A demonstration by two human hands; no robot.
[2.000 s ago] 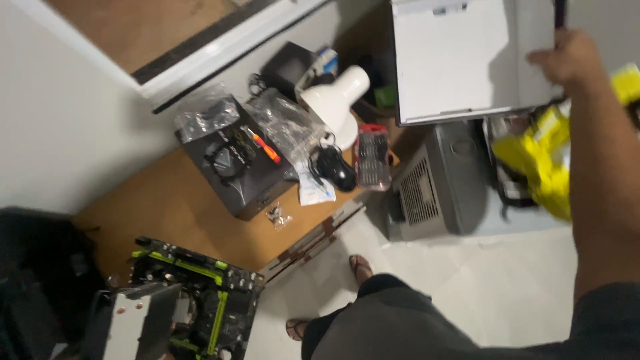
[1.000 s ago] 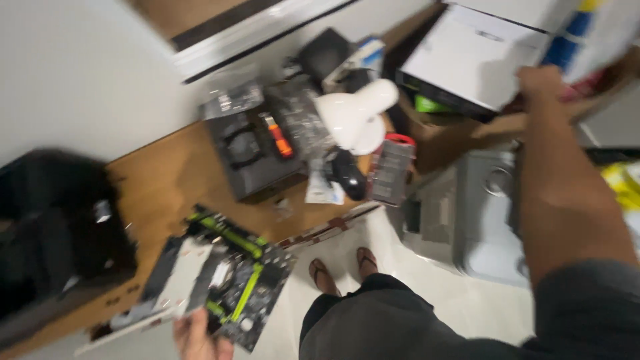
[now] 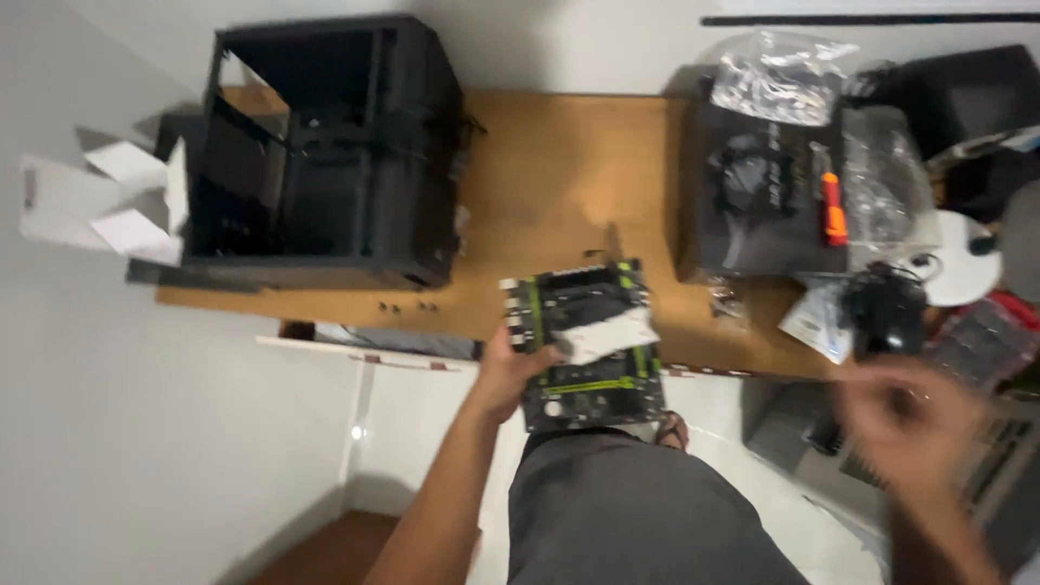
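My left hand (image 3: pixel 516 370) grips the left edge of a computer motherboard (image 3: pixel 589 398) with green slots, held over the front edge of the desk. A white piece (image 3: pixel 605 337) lies across the board, near my thumb. My right hand (image 3: pixel 910 414) is blurred by motion at the lower right, below a black coiled cable (image 3: pixel 886 313); nothing shows in it, and its fingers are unclear. A black computer case (image 3: pixel 325 162), open at the side, lies on the left part of the desk. Several small screws (image 3: pixel 406 308) sit by its front edge.
A black box (image 3: pixel 764 236) on the wooden desk (image 3: pixel 569 162) carries an orange-handled tool (image 3: pixel 834 211) and a clear plastic bag (image 3: pixel 772 77). To the right are bubble wrap, a white lamp base (image 3: pixel 963 256) and a red-edged package (image 3: pixel 983 337). A drawer (image 3: pixel 398 357) stands partly out below the desk.
My right hand has let go of the white box it held at the right. The motherboard is now held by my left hand before the desk. The view has swung left.
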